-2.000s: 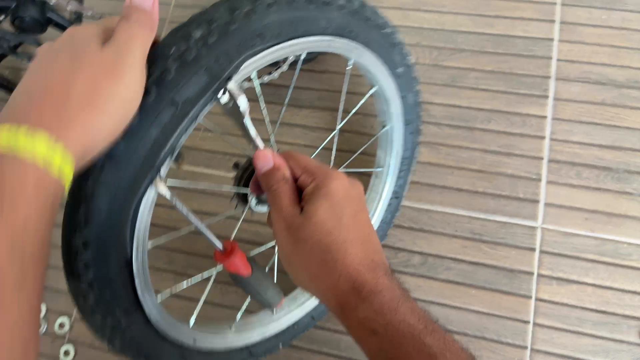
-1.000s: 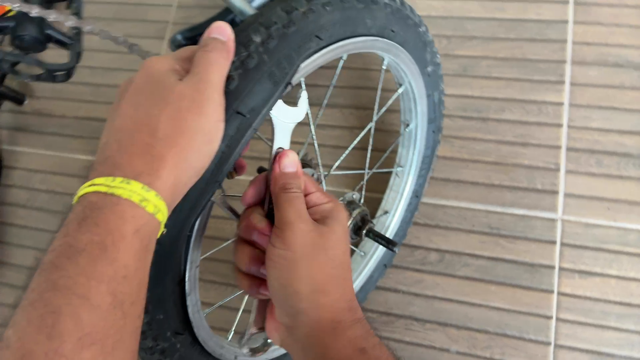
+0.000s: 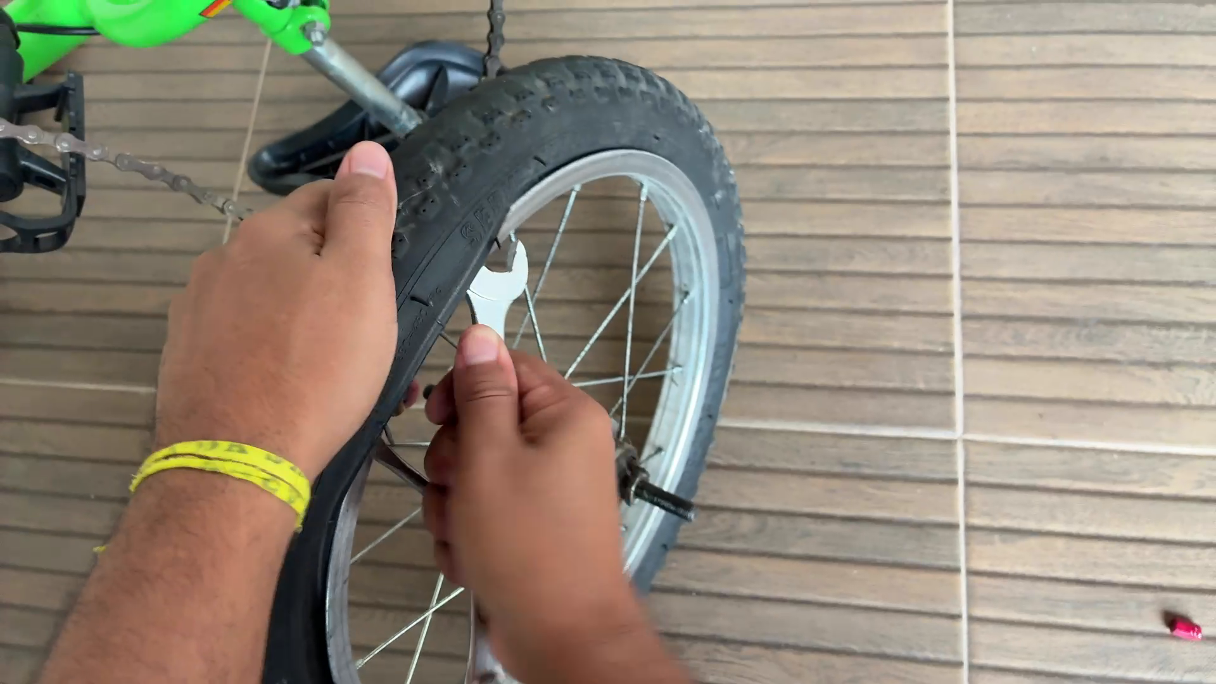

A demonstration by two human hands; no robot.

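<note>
My left hand (image 3: 285, 313), with a yellow band at its wrist, grips the black bicycle tire (image 3: 570, 104) on its left side, the thumb on the tread. In my right hand (image 3: 532, 456) is a steel open-end wrench (image 3: 498, 290), whose jaw points up beside the tire's inner edge. Part of the wrench is hidden by the fingers. The tire's left side covers part of the silver rim (image 3: 698, 285). Thin spokes run to the hub, where a black threaded axle (image 3: 665, 499) sticks out to the right of my right hand.
A green bicycle frame (image 3: 152, 19) lies at the upper left with a metal tube, a black pedal (image 3: 66, 171) and a chain (image 3: 142, 169). Behind the tire is a black saddle (image 3: 313, 142). A small red cap (image 3: 1185, 628) rests on the ribbed floor tiles (image 3: 855, 285).
The red-and-grey-handled tool seen at the rim two seconds ago no longer shows there. My right hand has moved down from the wrench's place at the rim, and the wrench's open jaw now shows above my thumb.
</note>
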